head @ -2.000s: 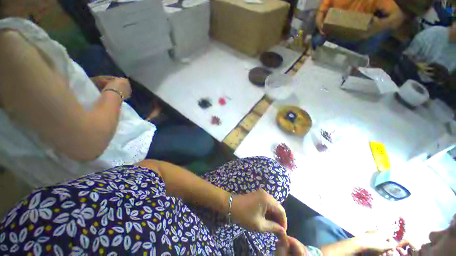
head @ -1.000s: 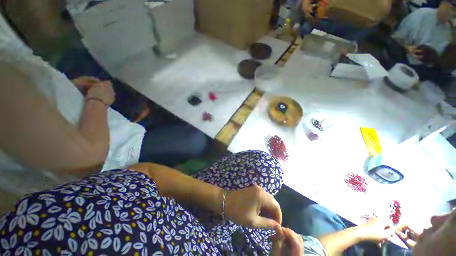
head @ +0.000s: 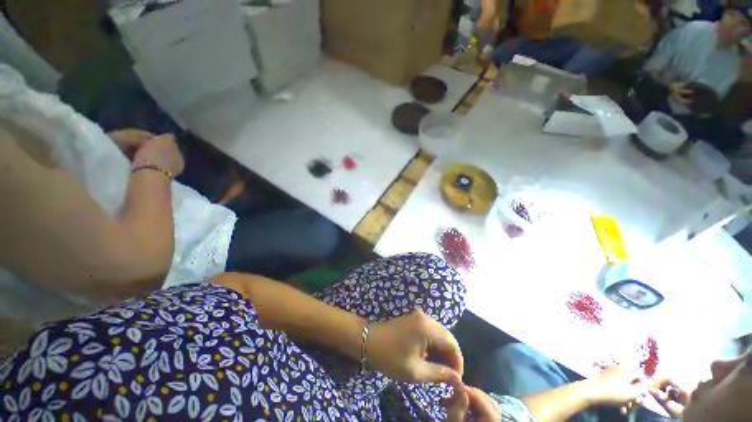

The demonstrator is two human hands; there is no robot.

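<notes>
My left hand, with a thin bracelet at the wrist, is above my patterned lap. Its thumb and fingers are pinched together. My right hand is at the bottom edge and partly cut off, its fingertips meeting those of my left hand. The hands pinch a tiny workpiece between them, nearly hidden and too small to make out. A heap of small red parts lies on the white table near my knee.
More red heaps, a yellow-brown tray, a clear tub, a yellow item and a light-blue device are on the table. A seated person is at left. Another person's hands work at lower right.
The view has shifted, so the table things sit further left and slightly higher than in the oldest frame. My hands stay pinched together above my lap.
</notes>
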